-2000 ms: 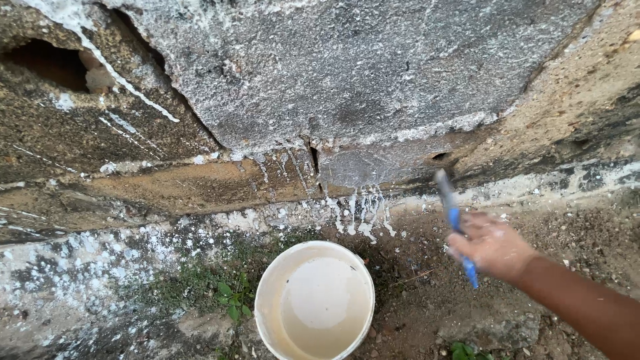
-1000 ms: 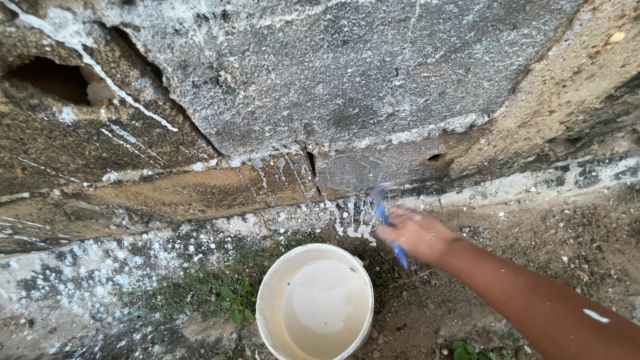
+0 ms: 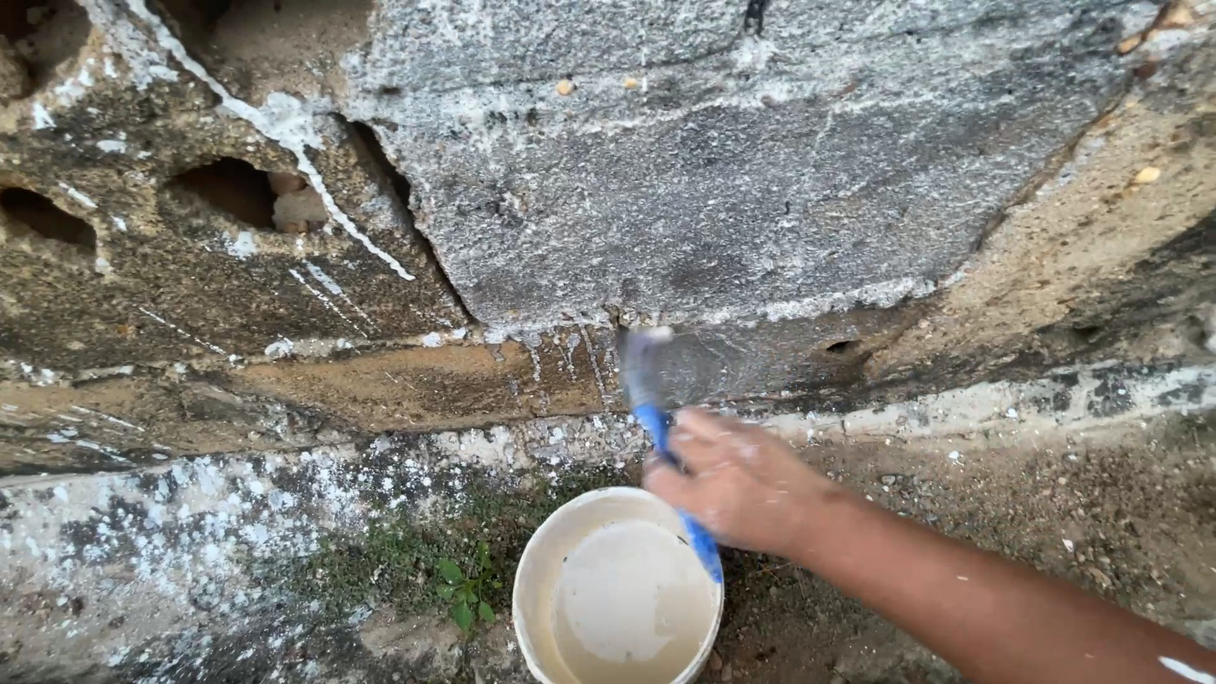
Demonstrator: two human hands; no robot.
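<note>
My right hand (image 3: 727, 470) grips the blue handle of a paintbrush (image 3: 655, 404), whose blurred bristles point up at the lower strip of the wall, by a narrow vertical gap. Just above that strip is a large grey stone block (image 3: 722, 190), edged with whitish crust. Beneath the hand stands a round white bucket (image 3: 530, 613) holding pale, whitish liquid; the end of the handle overlaps its right rim in view. White drips run down the wall left of the bristles. My left hand is out of view.
Left of the block, brown stonework (image 3: 123, 247) has dark holes and white streaks. A white-spattered ledge (image 3: 237, 513) runs along the wall's foot. Beside the bucket grow a small green plant (image 3: 465, 591) and low greenery. Bare soil (image 3: 1026, 513) lies to the right.
My right hand has moved left with the paintbrush across the lower part of the wall, from right of the bucket to above it. The bucket stays in place.
</note>
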